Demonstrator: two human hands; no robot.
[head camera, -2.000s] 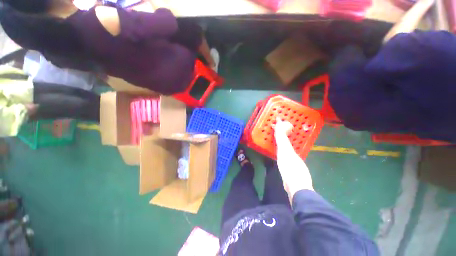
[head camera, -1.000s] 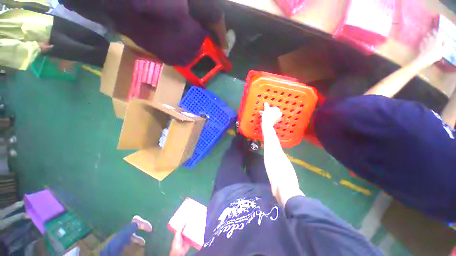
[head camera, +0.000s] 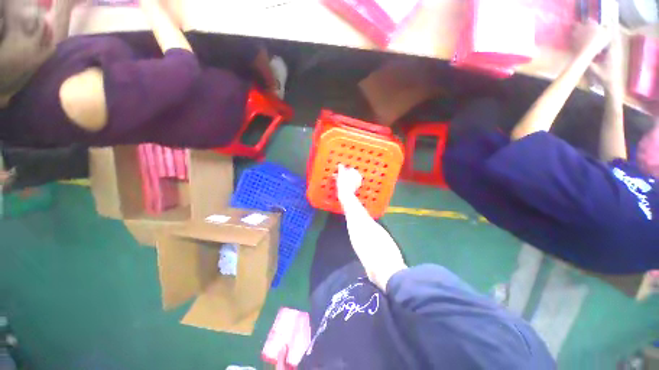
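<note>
An orange-red plastic stool (head camera: 368, 155) with a square, holed seat stands in front of me, with another red layer showing under its top. My right hand (head camera: 348, 181) is closed at the middle of the seat, its fingers at the holes. My left hand (head camera: 282, 358), mostly cut off by the bottom edge, grips a pink-white filled bubble pack (head camera: 289, 329) beside my body. The hidden fingers of both hands cannot be made out.
Left are a carton (head camera: 209, 177) of pink packs, an open carton (head camera: 249, 289) and a blue crate (head camera: 271, 188). Two seated people (head camera: 144, 101), (head camera: 535, 173) flank the stool, near red stools (head camera: 426, 155). The bench (head camera: 289, 22) with pink packs runs behind.
My view has turned and shifted. The stool has shifted and turned slightly against the others, with my right hand still on it. My left hand and pack have come into view at the bottom.
</note>
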